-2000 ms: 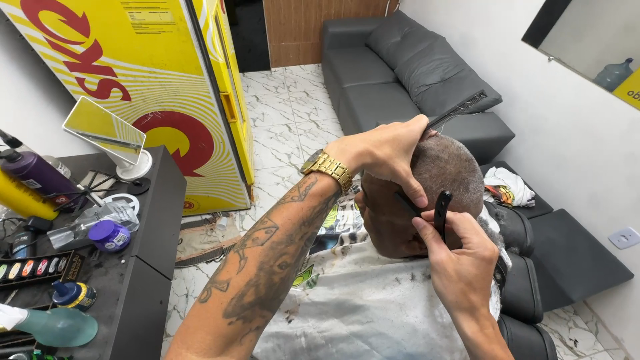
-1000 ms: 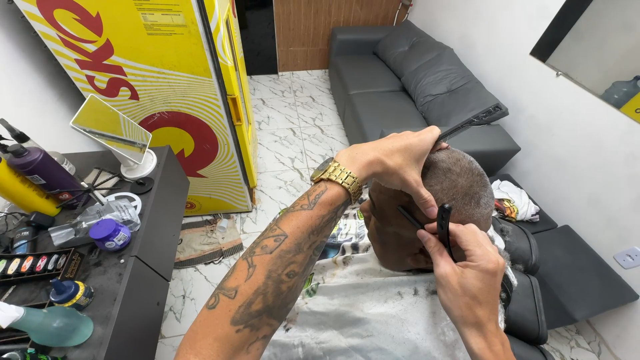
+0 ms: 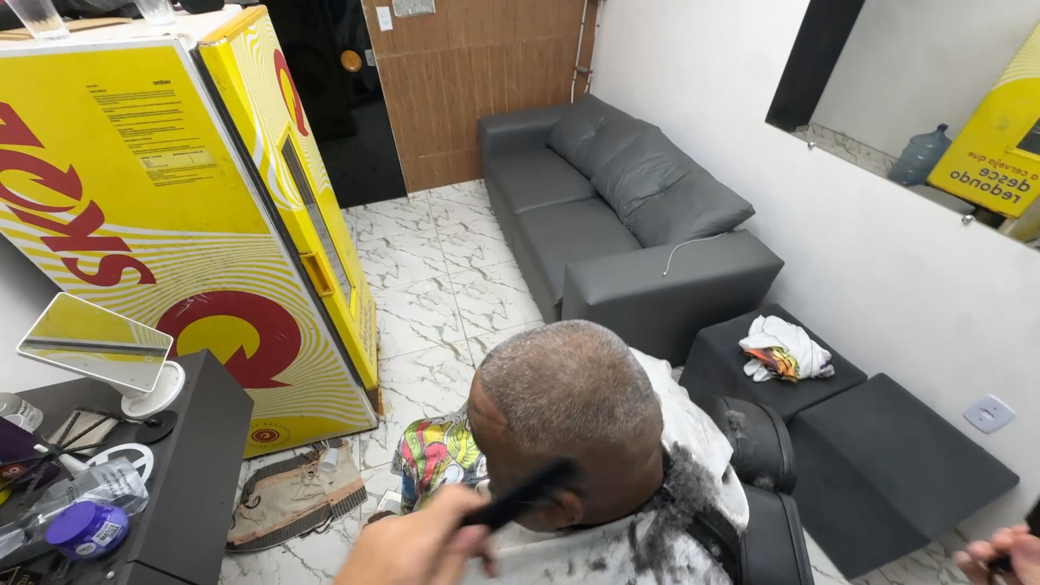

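A seated person's close-cropped grey head (image 3: 569, 390) is at the middle, above a white cape (image 3: 601, 552) with dark hair clippings on it. My left hand (image 3: 422, 540), blurred at the bottom, is closed around a black comb (image 3: 524, 494), its far end over the side of the head by the ear. Far from the head, at the lower right edge, my right hand (image 3: 995, 556) grips a small dark object (image 3: 1001, 562), mostly hidden by the fingers and the frame edge.
A black counter (image 3: 191, 455) with a tilted mirror (image 3: 97, 341) and a purple jar (image 3: 88, 528) stands left, beside a yellow fridge (image 3: 244, 244). Behind are a grey sofa (image 3: 666, 284) and black padded seats (image 3: 902, 471), one bearing a white cloth (image 3: 784, 348).
Both hands have come away from the top and side of the head: my right hand far to the right, my left hand down and nearer with the comb. The view has shifted.
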